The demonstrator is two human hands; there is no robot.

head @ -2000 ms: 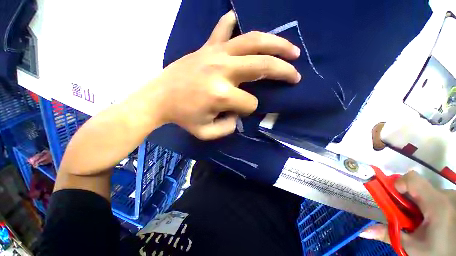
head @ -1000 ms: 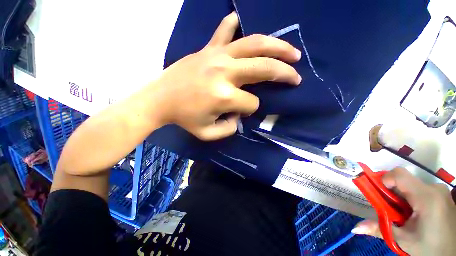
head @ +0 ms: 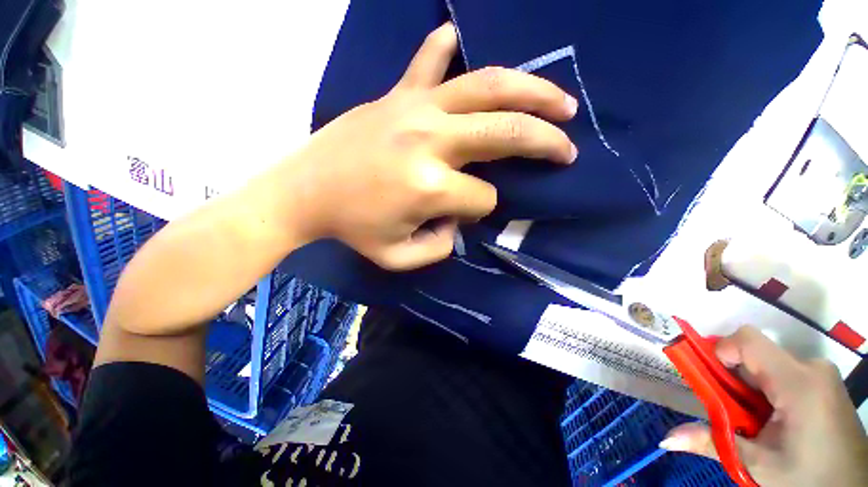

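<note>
A navy cut panel (head: 657,86) with thin white lines lies on the white table, its lower part over the front edge. My left hand (head: 409,162) lies on it, fingers spread, pressing it down; the thumb and a curled finger are at its left part. My right hand (head: 790,409) holds the red-handled fabric shears (head: 640,312), cut off by the right edge. The blades point left, tips on the cloth just right of my left hand's curled finger, and look nearly closed. A small whitish patch (head: 514,234) shows above the blades.
The machine's needle plate (head: 826,181) and white bed with red blocks (head: 846,334) are at the right. A printed ruler (head: 609,357) runs along the table's front edge. Blue baskets (head: 252,352) stand below. Dark cloth (head: 24,48) lies at the far left.
The shears and my right hand have moved a little left and down, and the blades have drawn closer together. My left hand and the panel have hardly moved.
</note>
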